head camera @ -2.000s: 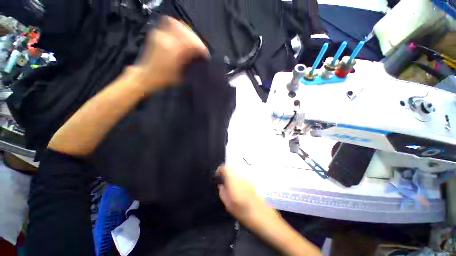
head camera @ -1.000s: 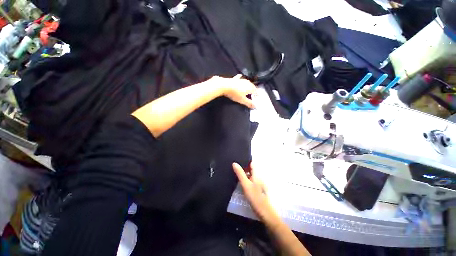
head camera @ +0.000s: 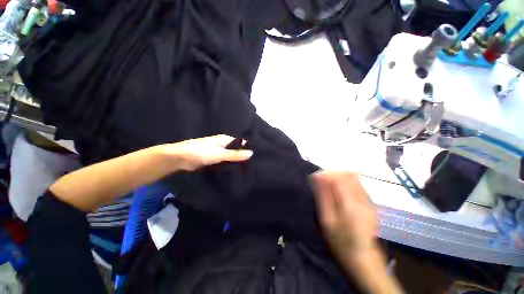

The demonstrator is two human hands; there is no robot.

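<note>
A black garment spreads from the upper left across the wearer's lap, its right part over the edge of the white machine table. My left hand is on the garment left of centre, with a bit of black cloth between thumb and fingers. My right hand is blurred at the garment's right edge by the table front, fingers curled on the cloth. Its fingertips are partly hidden. The sewing machine head stands to the right, with no cloth under its needle area.
A dark flat rectangle and a slim dark-blue tool lie on the machine bed. A curved black band lies above the white area. Pale blue scraps are at right. A blue basket and white scrap are by the lap.
My left hand has moved down and left from the garment's upper edge. My right hand has moved right and is at the cloth edge. The view has shifted, with the machine higher and further right.
</note>
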